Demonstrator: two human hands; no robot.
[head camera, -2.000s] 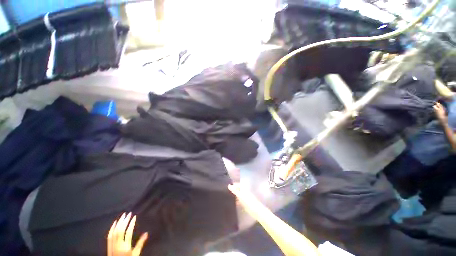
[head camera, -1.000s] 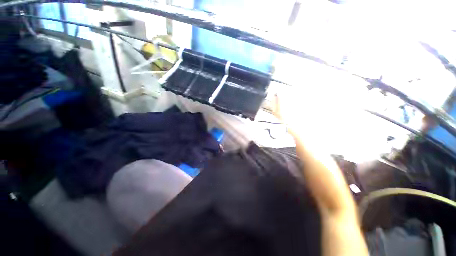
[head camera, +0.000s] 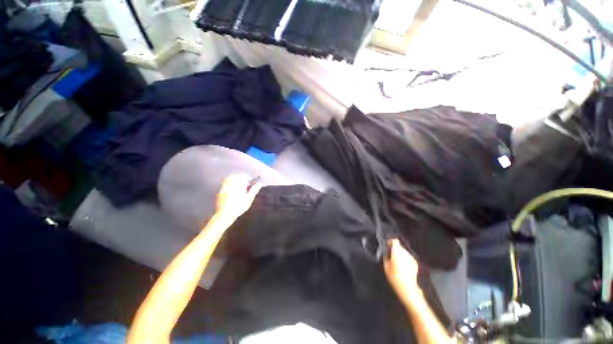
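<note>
My left hand (head camera: 236, 195) is shut on the upper left edge of a black garment (head camera: 302, 248), beside the rounded end of the light grey pressing board (head camera: 201, 175). My right hand (head camera: 401, 263) is shut on the same garment's right edge. The garment is spread between both hands and hangs toward me, over the near side of the board. The fingertips of both hands are partly hidden in the cloth. The steam iron is cut off at the lower right edge, where only metal fittings (head camera: 514, 314) show clearly.
A navy garment pile (head camera: 201, 107) lies behind the board at left. A black garment pile (head camera: 437, 154) lies behind at right. A yellow hose (head camera: 558, 196) arcs above the fittings. Black garments hang in a row (head camera: 296, 23) at the top. Blue plastic (head camera: 87, 332) shows at lower left.
The view has turned down. My right hand has come down from a raised reach to the garment's right edge. My left hand has come into view. The garment is off the board's rounded end.
</note>
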